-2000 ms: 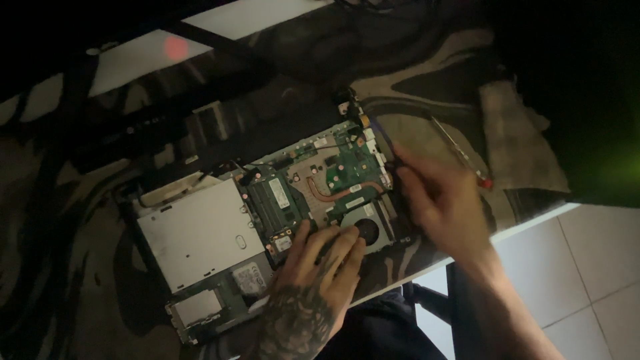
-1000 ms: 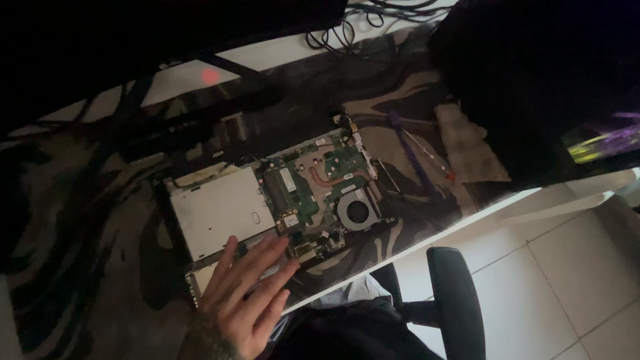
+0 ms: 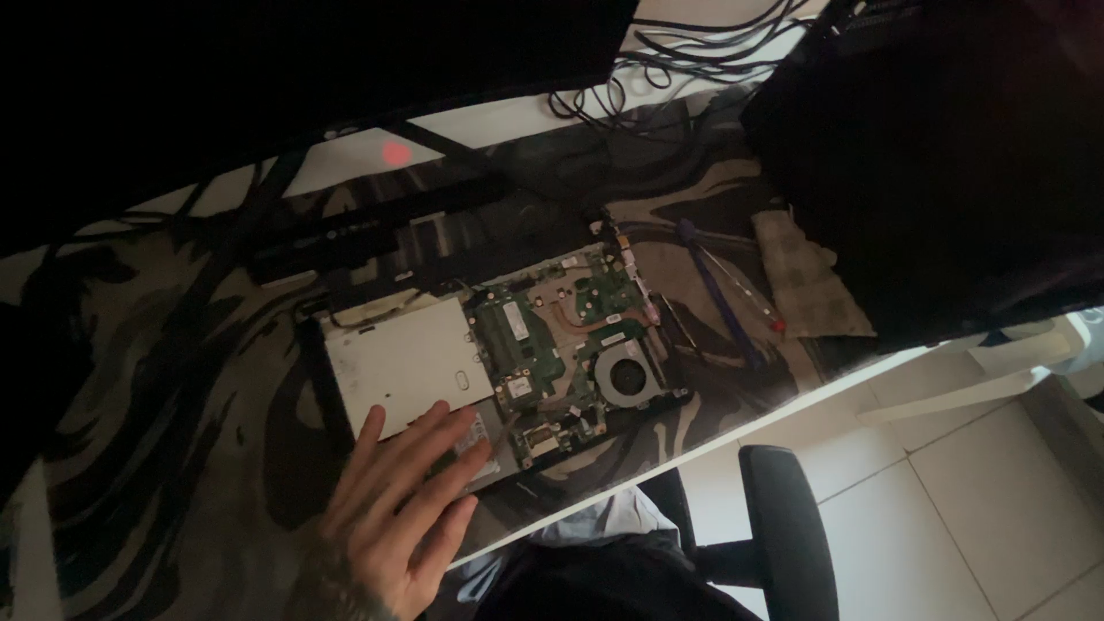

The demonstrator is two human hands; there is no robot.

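Note:
An opened laptop chassis lies on the patterned desk mat, its green motherboard (image 3: 552,345) exposed, with a copper heat pipe (image 3: 586,326) leading toward a round cooling fan (image 3: 628,376). On the left of the chassis sits a pale metal optical drive (image 3: 410,366). My left hand (image 3: 414,500), tattooed at the wrist, is over the lower left part of the chassis with its fingers spread and nothing held. The fingers partly hide the hard drive (image 3: 477,444); whether they touch it I cannot tell. My right hand is out of view.
Right of the laptop lie a blue pry tool (image 3: 720,297), a thin screwdriver (image 3: 742,289) with a red end, a slim dark tool (image 3: 680,321) and a checkered cloth (image 3: 811,280). Black cables (image 3: 604,95) run behind. The desk's white edge (image 3: 690,457) faces a chair armrest (image 3: 789,526).
My right hand, at the laptop's right side two seconds ago, has left the view. My left hand has moved left from near the fan to the drive side. The view has shifted.

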